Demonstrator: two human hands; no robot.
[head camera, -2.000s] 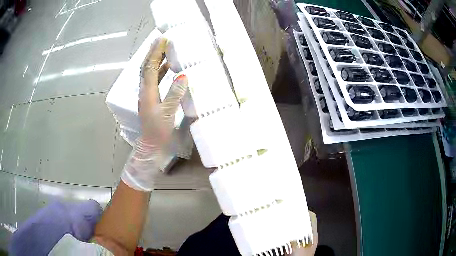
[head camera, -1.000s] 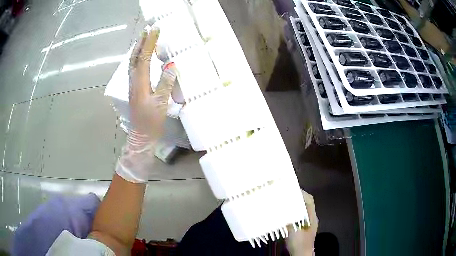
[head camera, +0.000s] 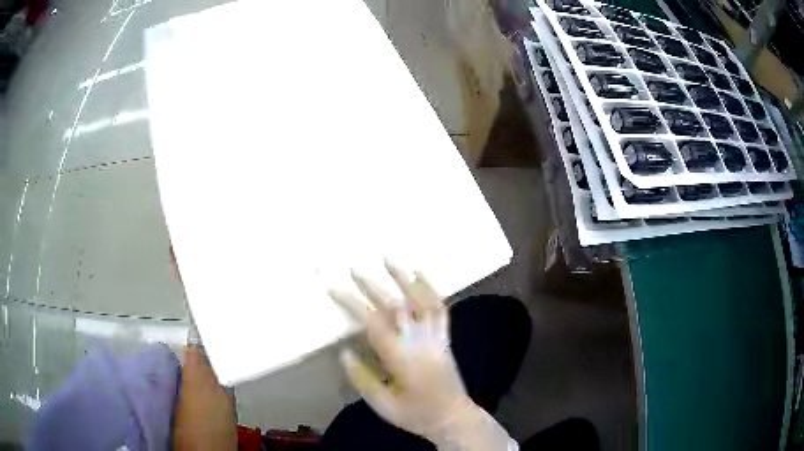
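A large white blister tray, or a stack of them (head camera: 308, 176), is held up in front of me, tilted and overexposed, so its pockets do not show. My left hand is almost wholly hidden behind its left edge; the bare forearm runs up to it from below and a sliver of skin shows at the edge, where the hand holds the tray. My gloved right hand (head camera: 405, 343), blurred, lies with spread fingers over the tray's near edge. Its thumb is apart, below the edge.
Stacked white trays full of black glossy parts (head camera: 679, 114) sit on the green-matted bench (head camera: 705, 335) at right. Shiny pale floor tiles (head camera: 88, 220) show at left. A purple-covered shape (head camera: 106, 396) is at the lower left, and dark legs show below.
The white tray has turned from edge-on to a broad flat face. My left hand has gone behind it. My right hand has moved from the lower end onto the near edge.
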